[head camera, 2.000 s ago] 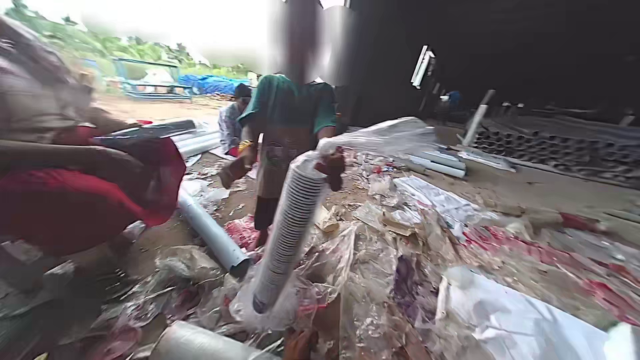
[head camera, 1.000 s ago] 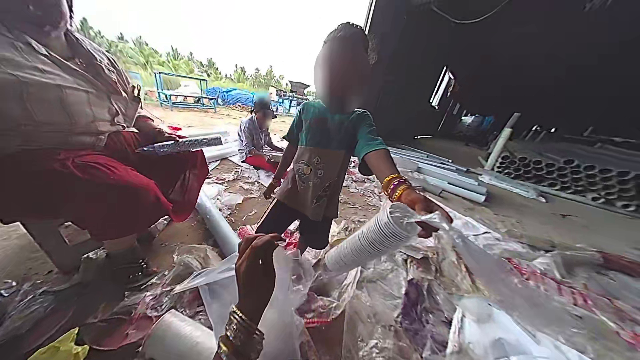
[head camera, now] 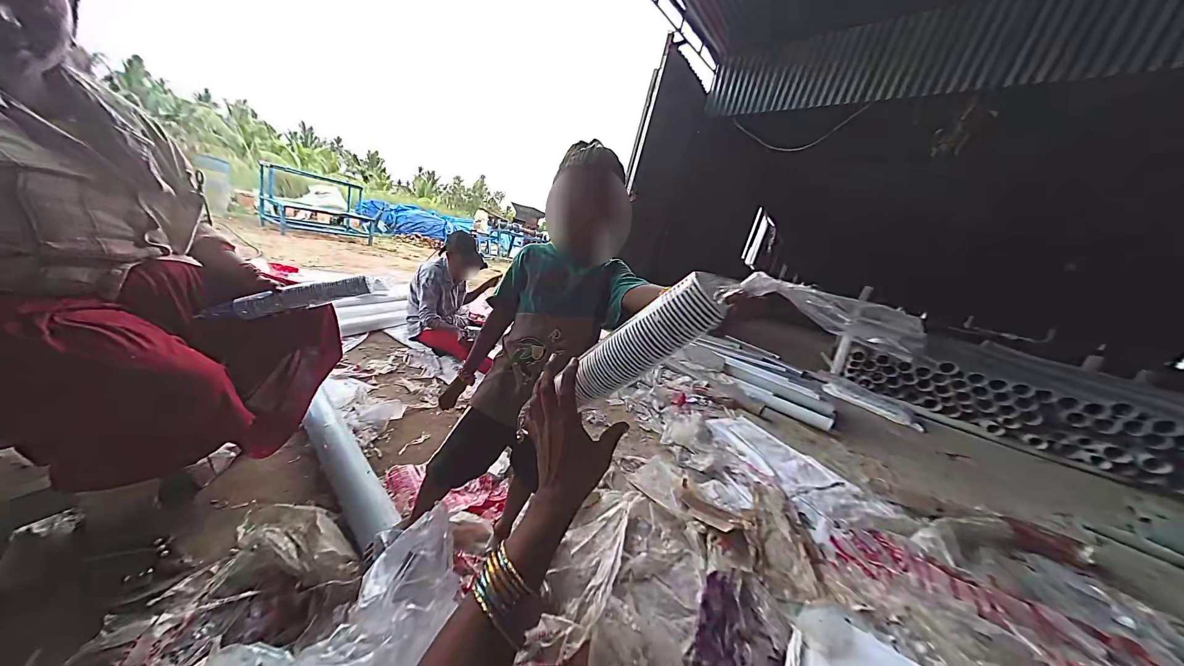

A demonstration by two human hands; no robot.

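Note:
A long stack of white nested cups, seemingly in a clear plastic sleeve, slants up to the right. A person in a green and brown T-shirt stands in front and holds its upper end with an outstretched arm. My left hand, with several bangles on the wrist, reaches up at the stack's lower end, fingers raised and thumb spread. Whether my fingertips touch the cups cannot be told. Loose clear plastic film lies beside my forearm. My right hand is out of view.
Crumpled plastic film covers the ground. A grey tube lies left of centre. On the left sits a person in a red garment; another sits behind. Stacked tubes lie at right.
My left hand has risen toward the cup stack. The stack, upright at first, has been raised and tilted by the standing person. The view has shifted.

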